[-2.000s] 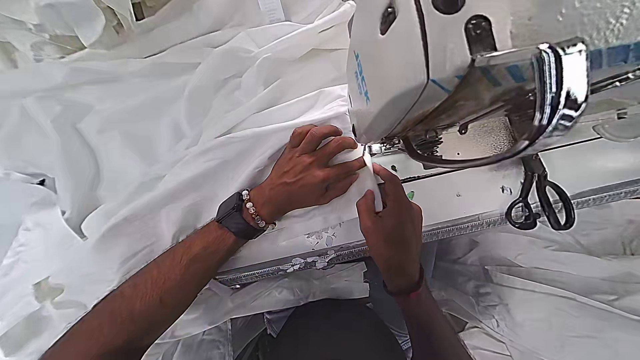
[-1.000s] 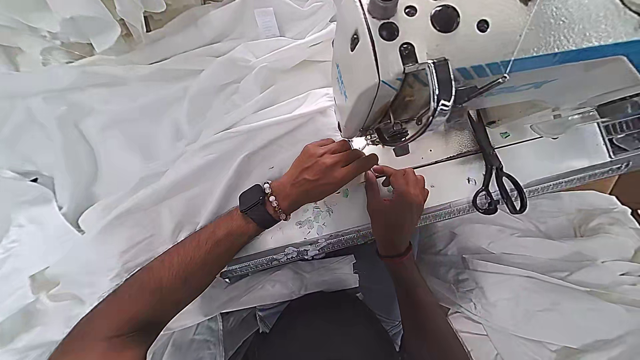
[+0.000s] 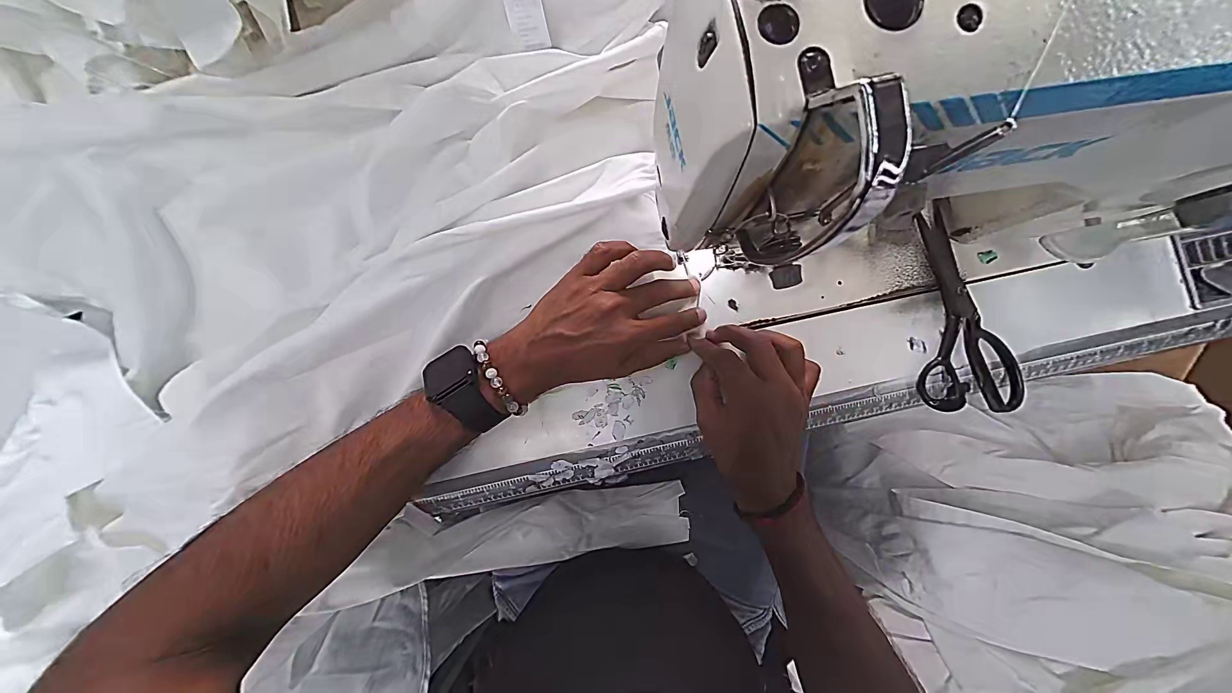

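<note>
White fabric [image 3: 414,221] spreads over the left side and runs up to the lit needle area of a Jack sewing machine [image 3: 707,144]. My left hand [image 3: 606,313] lies palm down on the fabric's edge, fingers slightly spread, their tips just below the presser foot [image 3: 727,258]. Close beside it, my right hand [image 3: 756,395] pinches the near edge of the fabric between thumb and forefinger, its other fingers curled. The fingertips of both hands almost touch. How much cloth lies under the fingers is hidden.
Black-handled scissors [image 3: 962,327] lie on the machine bed to the right. A measuring tape [image 3: 866,409] runs along the table's front edge. More white fabric [image 3: 1039,520] is heaped at the lower right, and a white strip [image 3: 577,529] hangs near my lap.
Two seconds ago a folded white edge stood up between my hands; now the fabric lies lower there. My right thumb and forefinger have closed together. The view has shifted.
</note>
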